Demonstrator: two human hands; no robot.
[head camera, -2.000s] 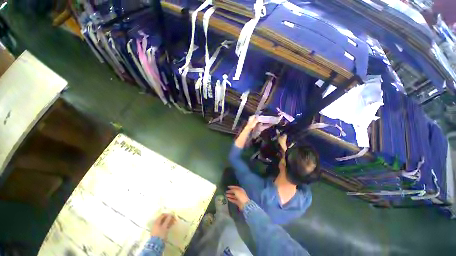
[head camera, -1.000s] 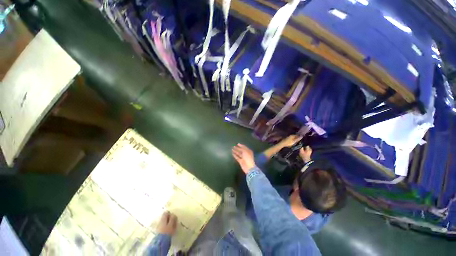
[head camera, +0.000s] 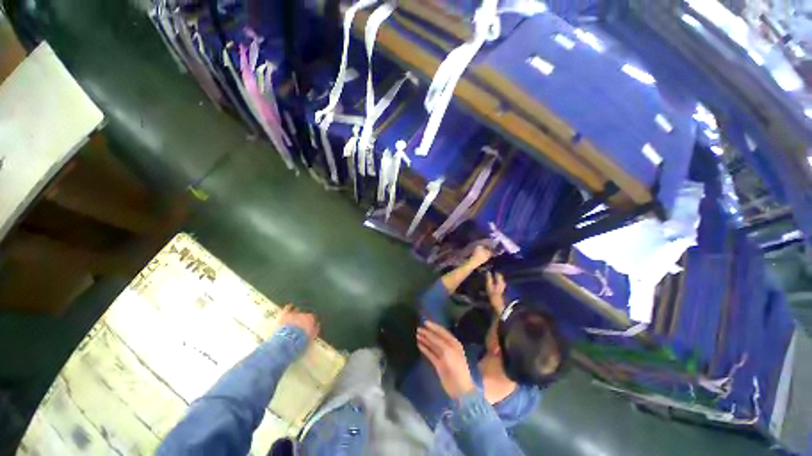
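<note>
My left hand (head camera: 300, 321) is at the right edge of the worn yellowish table (head camera: 191, 334), seen from above; its fingers are partly hidden and I see nothing held in it. My right hand (head camera: 445, 358) is raised over the floor beside another person, fingers extended, holding nothing. Blue cut-panel bundles (head camera: 534, 200) stand on the rack in front, with white fabric-strip ties (head camera: 458, 67) hanging down. The person's hands are at a pale pink tie (head camera: 504, 239) on the lower level.
A person (head camera: 531, 346) in blue crouches close to my right hand, by the rack. A dark rack bar (head camera: 570, 233) juts out there. White crumpled pieces (head camera: 648, 249) hang at the right. Another white-topped table (head camera: 40, 125) stands at the far left. Green floor (head camera: 294, 245) runs between.
My left hand has moved forward from the tabletop to the table's edge. My right hand has drawn back beside the person. The view has shifted, and the person's hands remain at the lower bundles.
</note>
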